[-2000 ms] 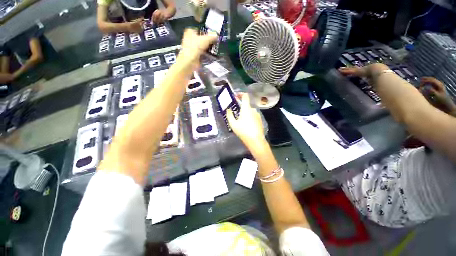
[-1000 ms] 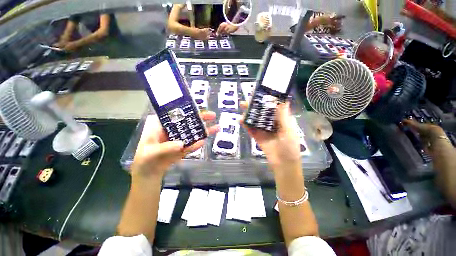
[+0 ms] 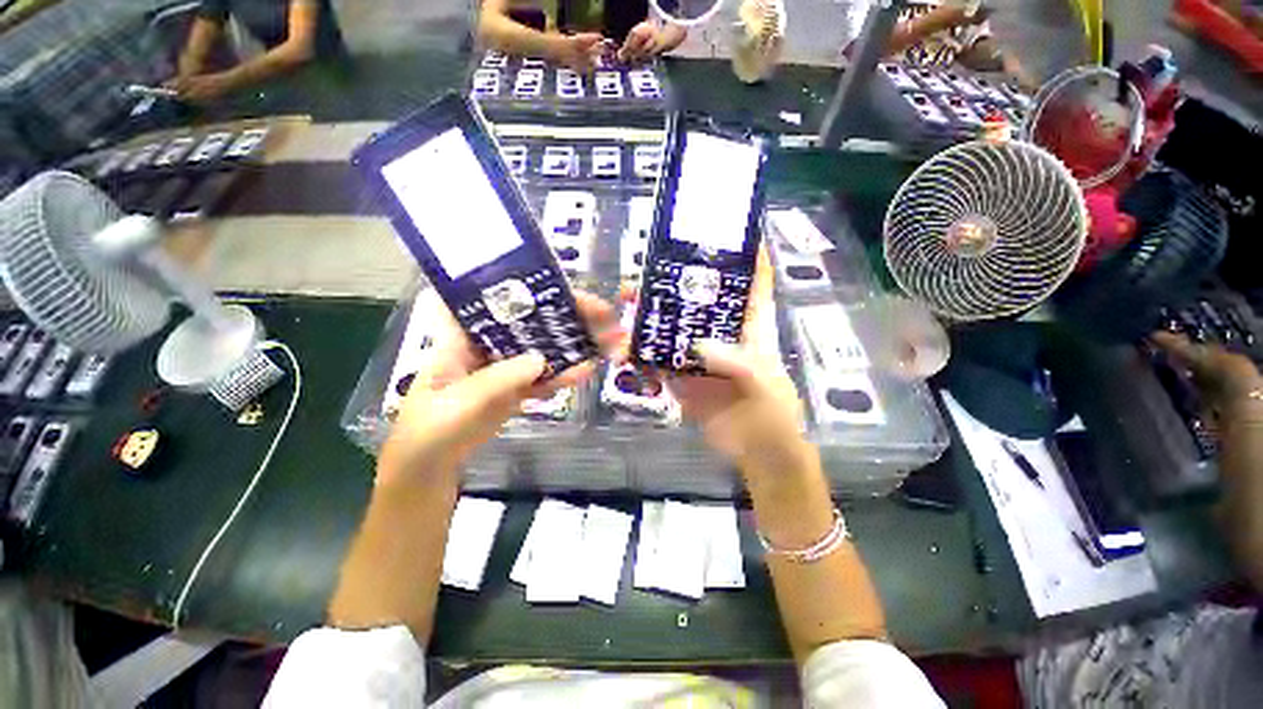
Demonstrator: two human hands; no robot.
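Note:
My left hand [image 3: 464, 402] holds a dark feature phone [image 3: 471, 229] by its lower end, its top tilted to the left. My right hand [image 3: 748, 395] holds a second feature phone [image 3: 704, 243], nearly upright. Both show bright white screens and number keys towards me, thumbs on the keypads. Behind and below them lies a thick stack of clear plastic trays [image 3: 887, 441] with white-framed phones lying back up [image 3: 838, 363], partly hidden by my hands. White flat batteries [image 3: 554, 550] lie in a row on the green mat in front of the stack.
A white fan [image 3: 208, 344] and its cable stand left, near a small toy [image 3: 137, 449]. A beige fan [image 3: 985, 231] stands right, by a dark cloth [image 3: 1004, 395]. A paper sheet [image 3: 1060, 568] holds a dark phone. Co-workers' arms [image 3: 554, 45] show across the bench and right.
Since two seconds ago the view has swung round and both phones have come up in front of me. In the last second the right phone has moved left, closer to the left one, and turned more upright.

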